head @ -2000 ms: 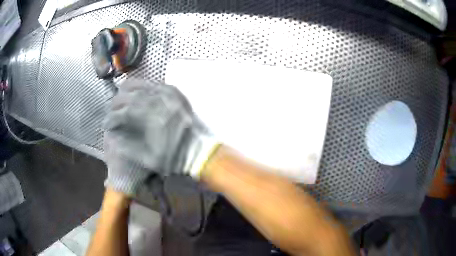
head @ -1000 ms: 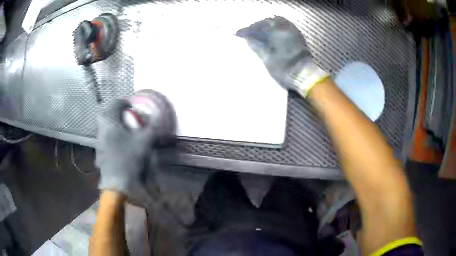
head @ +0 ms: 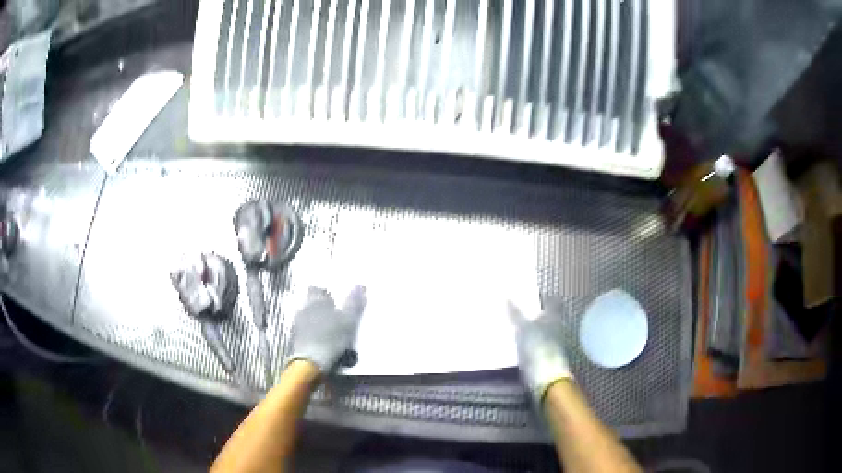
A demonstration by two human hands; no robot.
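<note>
The bright white-silver metal panel (head: 441, 300) lies over the perforated table, its outline partly lost in glare. My left hand (head: 325, 331), in a grey glove, is at the panel's left edge near the front corner, beside a dark round spot. My right hand (head: 542, 349), also gloved, holds the right edge near the front. The fingers around both edges are blurred. The orbital sander with orange-red part (head: 269, 233) and the second, greyer sander (head: 205, 285) rest on the table left of the panel.
A pale blue-white disc (head: 614, 329) lies right of my right hand. An off-white slotted rack (head: 425, 139) stands behind the table. A white sheet (head: 137, 118) is at back left. Orange-edged holders (head: 752, 277) stand far right. Hoses trail from the sanders towards the front edge.
The greyer sander has left my left hand and lies on the table. Both hands are now at the panel's side edges. The view has shifted, showing the rack.
</note>
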